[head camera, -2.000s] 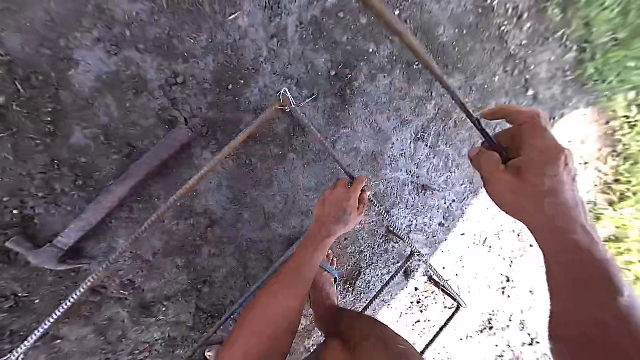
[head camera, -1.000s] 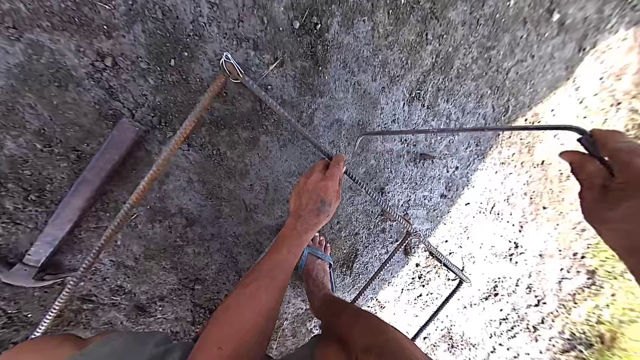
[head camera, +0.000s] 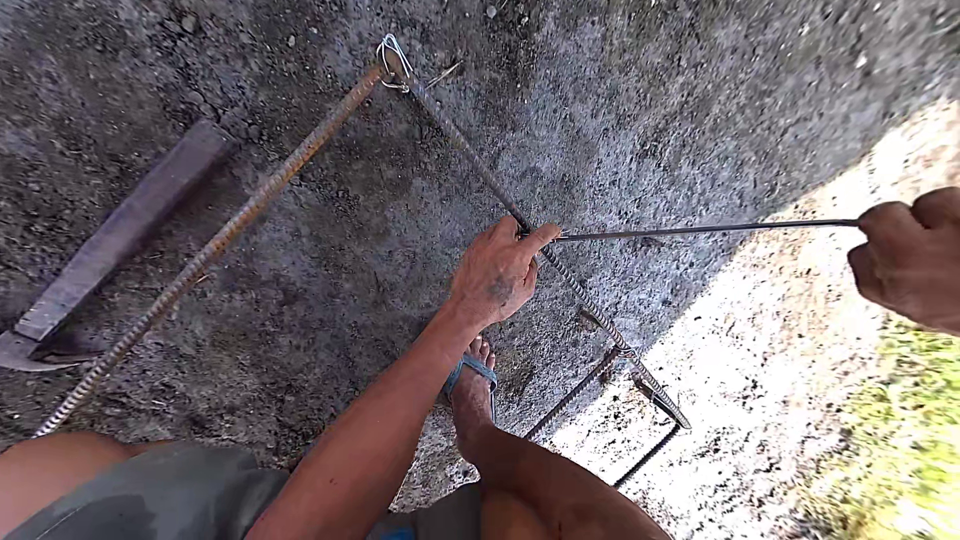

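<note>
My left hand (head camera: 499, 270) is closed around a ribbed steel rebar (head camera: 581, 289) that slants from upper middle to lower right. A thin steel rod (head camera: 697, 229) reaches from beside my left fingertips to my right hand (head camera: 911, 259), which is shut on its far end near the right edge. That end is hidden in the fist. Whether the rod's near end touches the rebar is hidden by my fingers. At the top, a loop of light wire (head camera: 390, 64) surrounds the joint of this bar and a rusty rebar (head camera: 247, 214) that runs to the lower left.
A hammer with a wooden handle (head camera: 127, 225) lies on the rough ground at the left. My sandalled foot (head camera: 476, 382) is below my left hand. More rebar pieces (head camera: 646, 455) join the slanting bar at lower right. Grass (head camera: 892, 435) grows at the right edge.
The thin rod was raised at upper right, then swung down to lie across the view; its end now meets my left fingers. My right hand has moved to the right edge.
</note>
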